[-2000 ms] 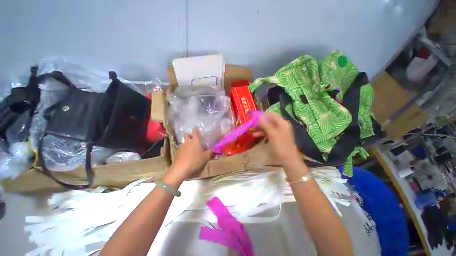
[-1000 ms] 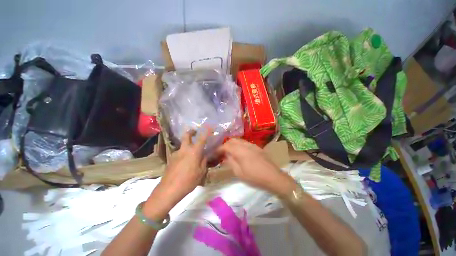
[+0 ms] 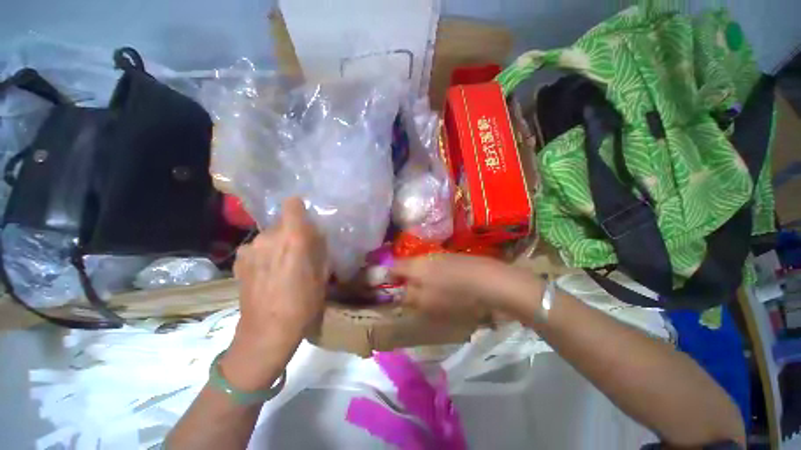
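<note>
My left hand is closed on a crinkled clear plastic bag and holds it up at the left of the open cardboard box. My right hand reaches into the front of the box. Its fingertips are partly hidden, beside a small magenta piece; I cannot tell whether it grips it. Orange-red plastic lies just behind this hand. Magenta strips lie on the table in front of the box.
A red carton stands in the box's right side. A green patterned bag with black straps is at the right, a black handbag at the left. White strips spread along the table. A blue tub is at the right edge.
The magenta strip held between my hands earlier is no longer stretched out over the box. My left hand has lifted the clear bag up and left. My right hand has moved down into the box front.
</note>
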